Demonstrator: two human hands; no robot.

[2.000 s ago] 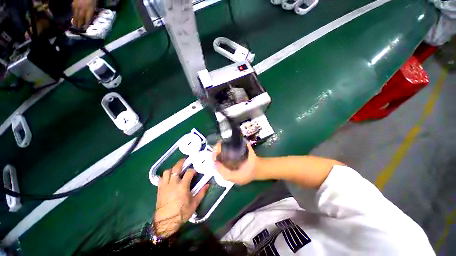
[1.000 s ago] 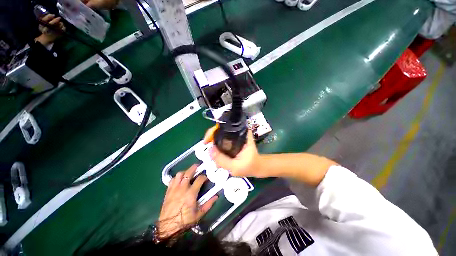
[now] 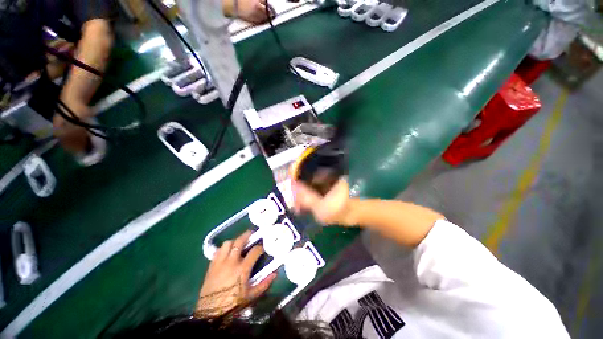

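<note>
Three white plastic housings lie side by side on the green surface, their round ends towards the upper right. My left hand lies over their loops, fingers spread and touching them; whether it grips is hard to tell, but it rests on and steadies them. My right hand is closed around the black electric screwdriver, blurred, with its yellow-orange patch at the left. The screwdriver is over the front of the white-grey screw feeder; its tip and the pick-up plate are hidden. Metallic screws show in the feeder tray.
A grey upright stands behind the feeder. Single housings lie at the left and beyond the feeder; several stand in a row at the top. Another person's arm reaches in at upper left. A red stool stands at right.
The screwdriver and my right hand have moved right, off the housings' round ends to the feeder's front. My left hand stays on the housings. Across the line, other workers' hands and housings have shifted.
</note>
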